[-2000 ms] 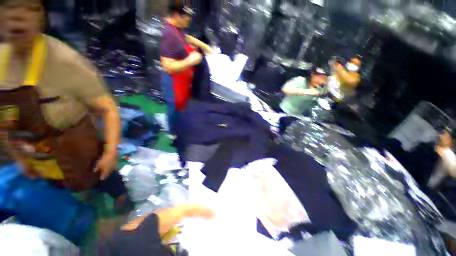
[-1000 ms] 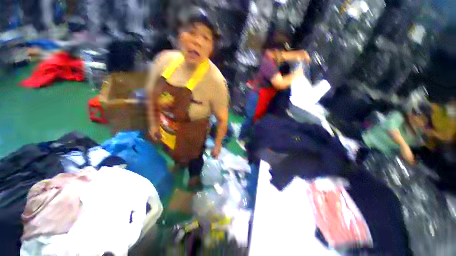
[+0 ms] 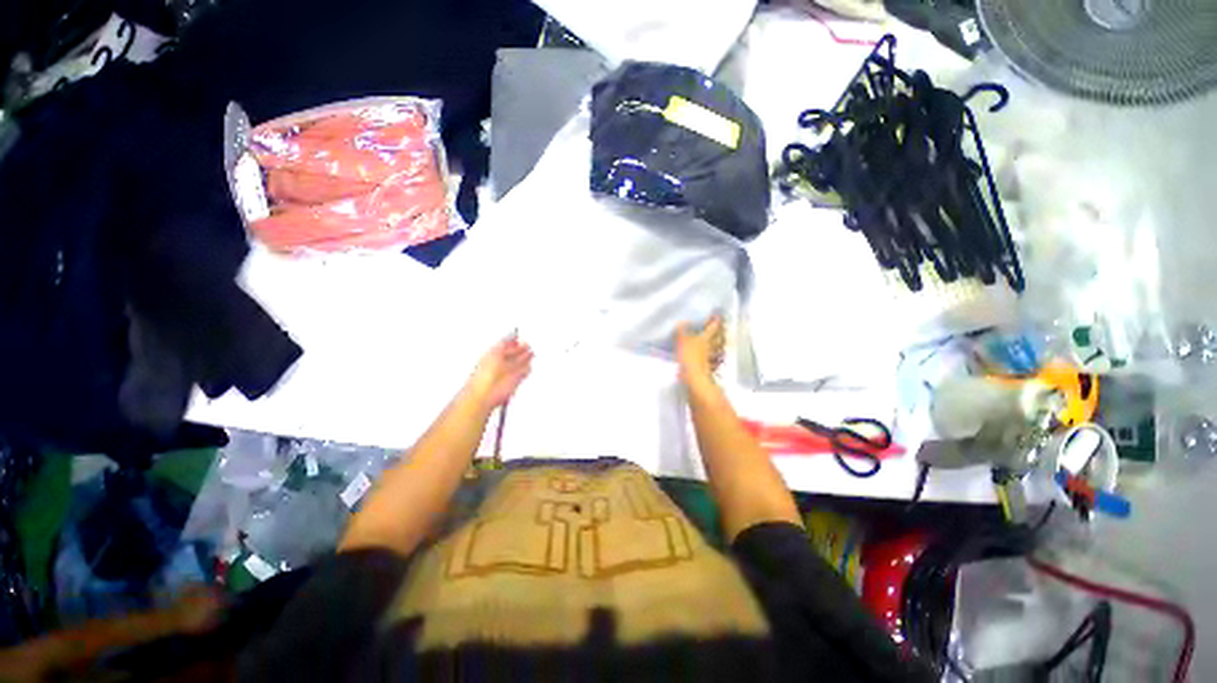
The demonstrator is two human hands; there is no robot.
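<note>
My left hand point(image 3: 503, 370) is low over the front of the white-covered table point(image 3: 340, 380), fingers close together; whether it grips anything is unclear. My right hand point(image 3: 701, 348) is at the near edge of the flat grey-white plastic bags point(image 3: 678, 283); it may touch them or pinch their edge. A bagged dark garment point(image 3: 678, 150) with a yellow strip lies beyond them. A bagged coral garment point(image 3: 350, 176) lies farther left.
Black hangers point(image 3: 914, 174) are piled right, below a grey fan point(image 3: 1121, 47). Scissors point(image 3: 854, 444) lie by a red strip point(image 3: 787, 438) at the table edge. A tool cup point(image 3: 1084, 456) stands right. Dark garments point(image 3: 120, 254) lie left. Another person's blurred arm point(image 3: 114, 638) shows lower left.
The view has swung from the people and floor down to the table. Both my hands now show at its front. The people standing around are out of view, except an arm.
</note>
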